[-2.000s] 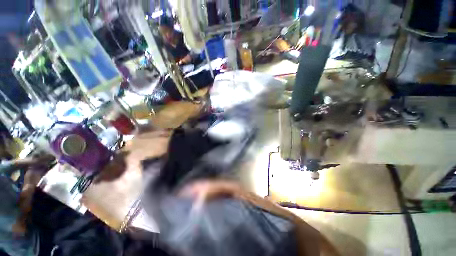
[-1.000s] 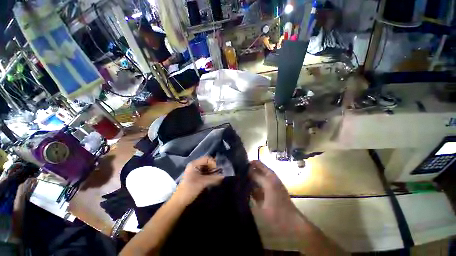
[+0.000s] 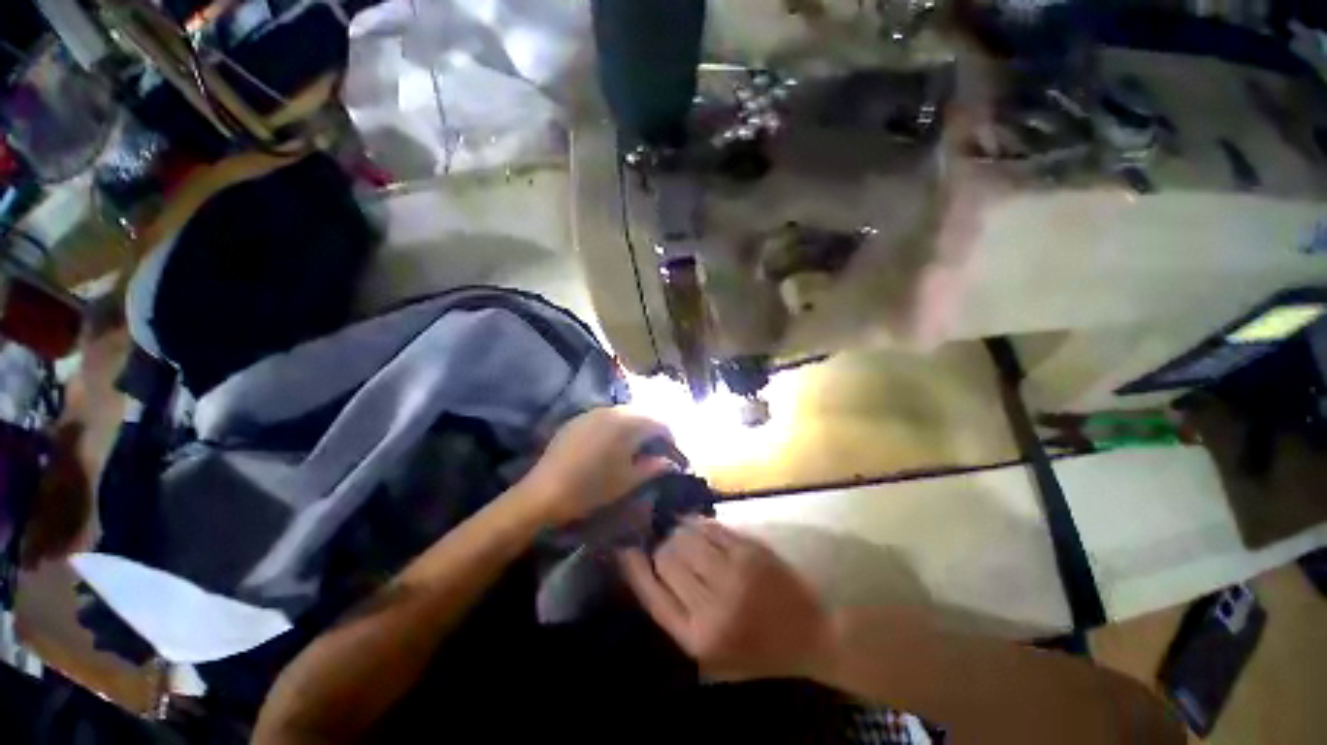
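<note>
A black and grey garment (image 3: 422, 386) lies in a heap left of the needle and runs down toward me. A white rounded piece (image 3: 182, 608) shows at its lower left. My left hand (image 3: 600, 463) pinches the garment's dark edge just below the bright needle area. My right hand (image 3: 728, 590) grips the same dark edge slightly lower and to the right. The presser foot and needle (image 3: 702, 381) are washed out by the lamp glow, just above my left hand. I cannot tell whether cloth is under the foot.
The cream sewing machine head (image 3: 1135, 269) spans the upper right, with a dark green post (image 3: 649, 66) above. Green snips (image 3: 1132, 428) and a black strap (image 3: 1051, 510) lie on the bed at right. A black phone (image 3: 1211, 658) is at the lower right. White cloth (image 3: 459, 88) lies behind.
The view has moved closer to the needle. Both hands and the garment are now nearer the needle, and the hands are closer together on the dark edge.
</note>
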